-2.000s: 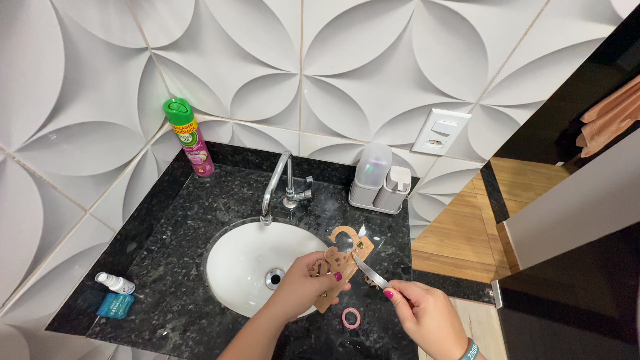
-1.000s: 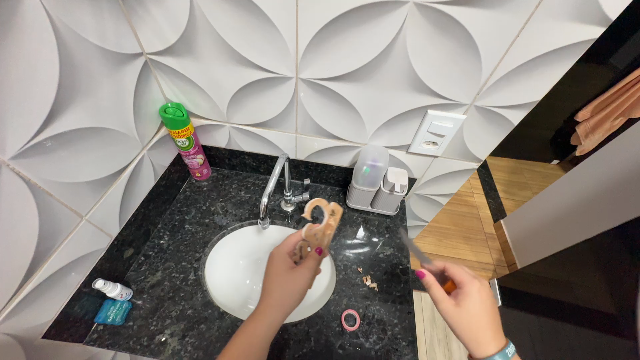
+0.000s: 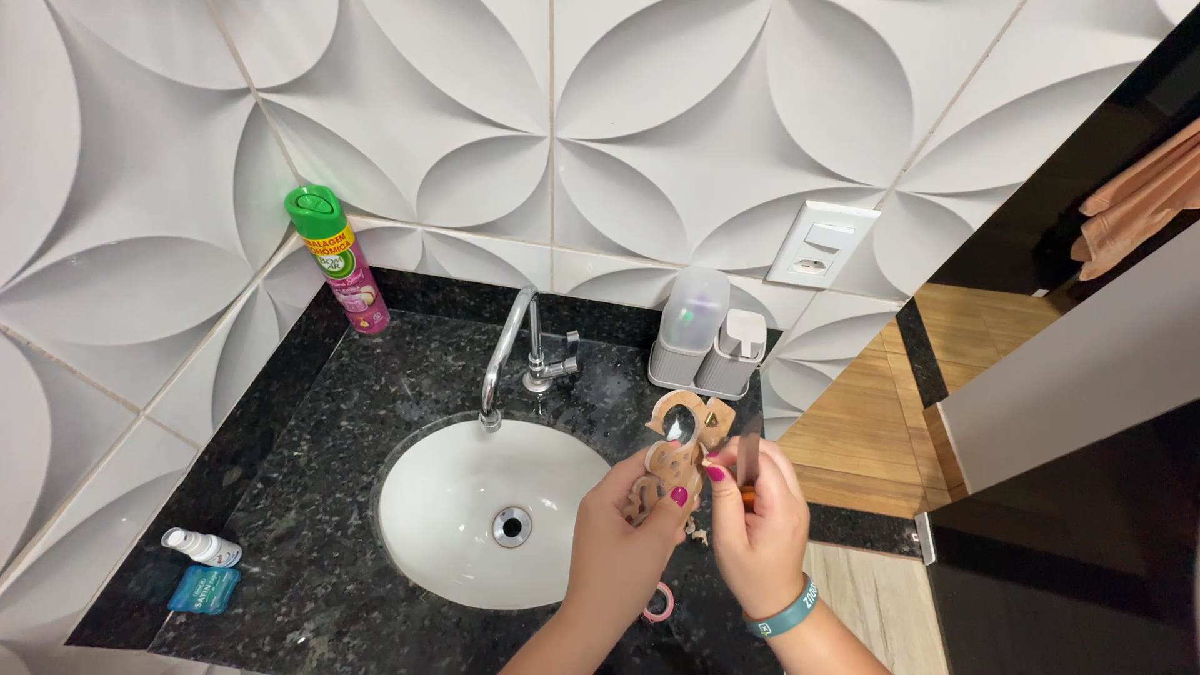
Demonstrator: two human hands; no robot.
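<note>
My left hand [image 3: 630, 525] grips a flat tan cut-out piece [image 3: 677, 459] with a hooked top and holes, held above the right edge of the oval white sink [image 3: 412, 544]. My right hand [image 3: 764, 516] is shut on a knife [image 3: 748, 459] with an orange handle, its blurred blade pointing up. The right thumb and a fingertip touch the edge of the tan piece. Small tan scraps [image 3: 697, 533] lie on the black granite counter below, partly hidden by the hands. A pink ring [image 3: 661, 603] lies beside my left wrist.
A chrome faucet [image 3: 506, 352] stands behind the sink. A soap dispenser [image 3: 743, 342] and a translucent container [image 3: 695, 309] stand back right. An air freshener can [image 3: 342, 262] is at back left; a small white bottle [image 3: 202, 547] and a teal packet [image 3: 204, 590] lie front left.
My right hand has moved left with the knife, from apart a second ago to touching the tan piece. My left hand still holds the piece.
</note>
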